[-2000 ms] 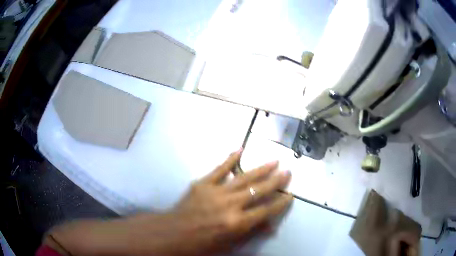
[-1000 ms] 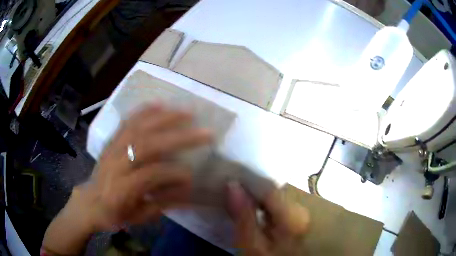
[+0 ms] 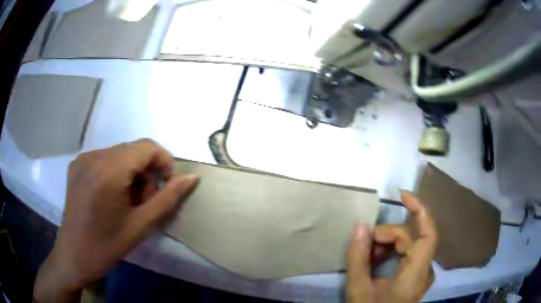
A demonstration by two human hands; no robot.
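A beige fabric piece (image 3: 273, 222) lies in front of me near the table's front edge, its long straight edge away from me and its blunt point towards me. My left hand (image 3: 127, 198) grips its left end between thumb and fingers. My right hand (image 3: 394, 248) holds its right end, thumb on top, index finger raised. The presser foot and needle area (image 3: 320, 109) is beyond the piece, with no fabric seen under it; the needle itself cannot be made out.
A beige pile (image 3: 53, 112) lies at left, a brown piece (image 3: 460, 219) at right. Stitched flaps (image 3: 101, 29) and a white template-like shape (image 3: 237, 29) lie at the back. The machine head (image 3: 379, 35) overhangs the upper right, with a cream knob (image 3: 433, 141) and slim black tool (image 3: 486, 139).
The fabric, blurred between both hands one second ago, is now spread flat in front of me. My left hand has left the left pile. The view has shifted towards the machine.
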